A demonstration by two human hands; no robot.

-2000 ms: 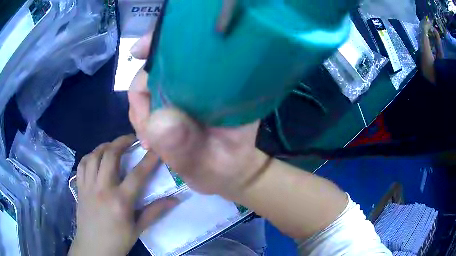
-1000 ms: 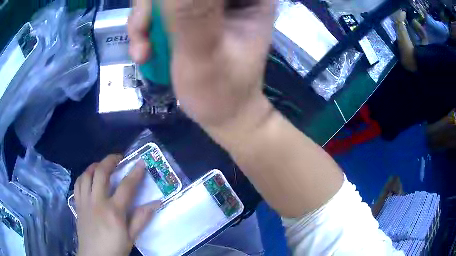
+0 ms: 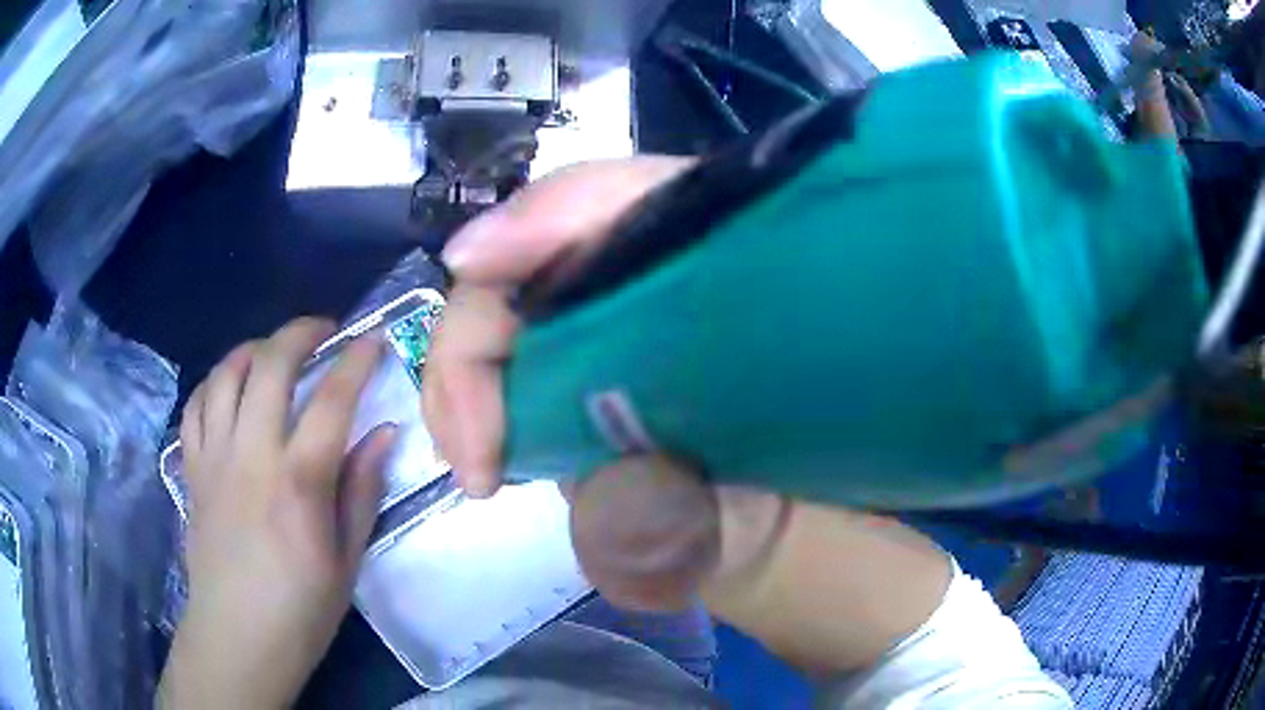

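My right hand is closed round the teal-green electric screwdriver, which looms large and lies tilted across the middle. Its tip is hidden behind my fingers. My left hand rests on an open white housing, fingers spread over its inner face. A green circuit board shows at that housing's upper end, partly covered by my right fingers. A second white housing lies just below and to the right; its upper end is hidden by my right hand.
The metal screw feeder stands beyond the housings. Bagged housings overlap at the left, with more plastic bags at the upper left. Bubble bags lie at the upper right. A stack of pale sheets is at lower right. Another person's hand shows top right.
The screwdriver has come back from the screw feeder to over the housings and tilted to the right. The feeder shows more fully. My left hand stays on the same housing.
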